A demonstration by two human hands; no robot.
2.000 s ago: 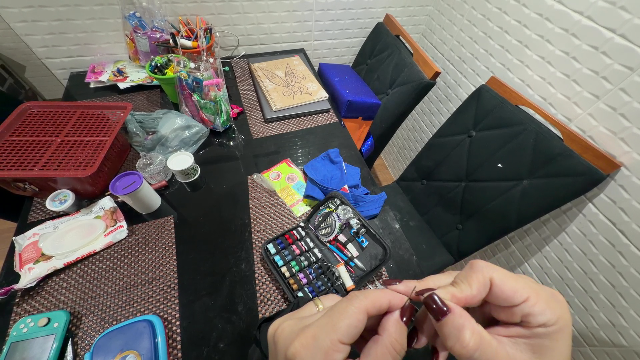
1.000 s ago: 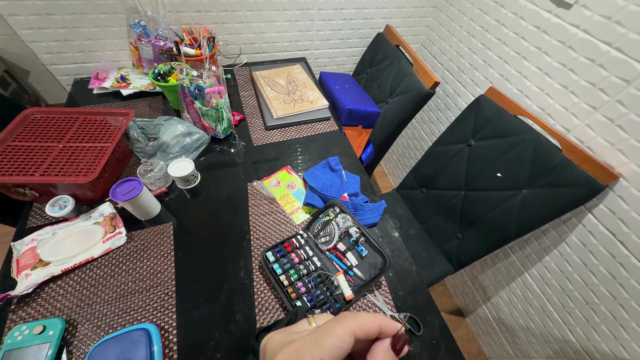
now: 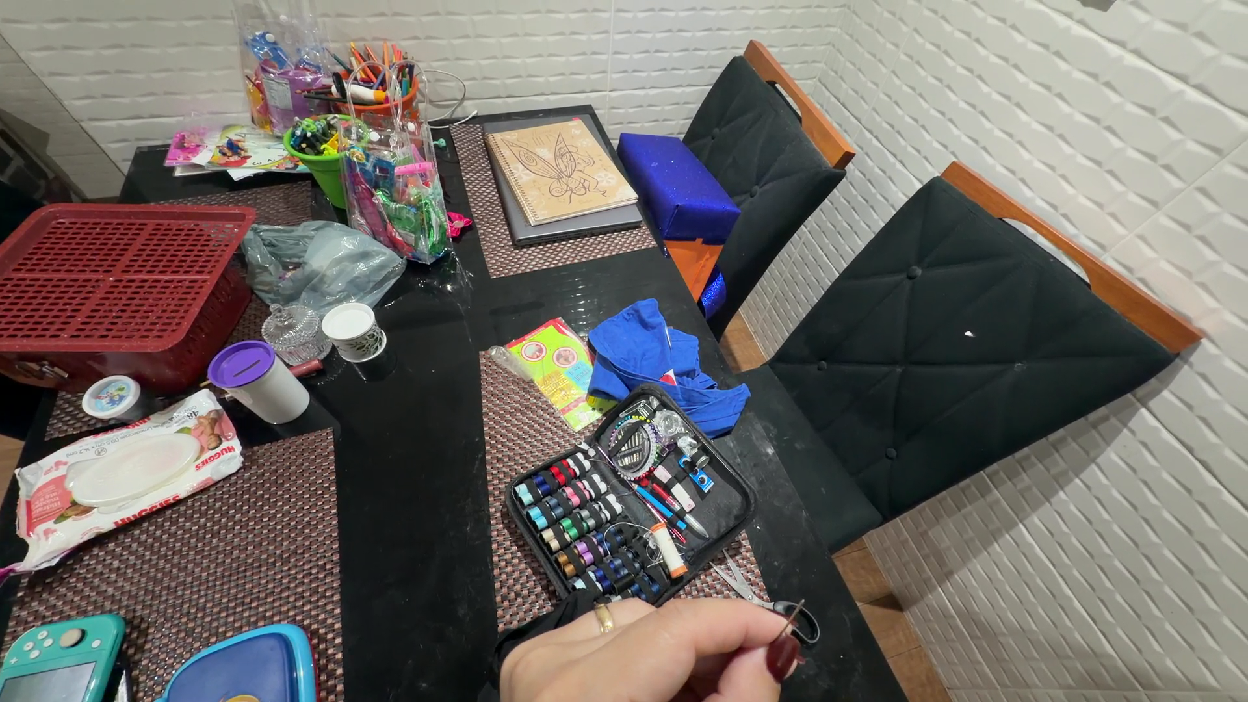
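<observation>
My left hand, with a ring and dark nail polish, pinches a thin needle between thumb and forefinger at the bottom of the view. My right hand is out of view. Just beyond the left hand lies an open black sewing kit with rows of thread spools, pens and a ring of pins. A spool of white thread rests on the kit, its loose strand curling over the spools. Scissors with dark handles lie partly behind the fingertips. Black fabric shows beside the hand.
Blue cloth and a colourful packet lie behind the kit. Farther left are a wipes pack, a purple-lidded cup and a red basket. A notebook lies at the back. Two black chairs stand along the right side.
Two seconds ago both hands were together at the lower right; the right hand has since left the view. The left hand remains low in view, and the scissors now show beyond it.
</observation>
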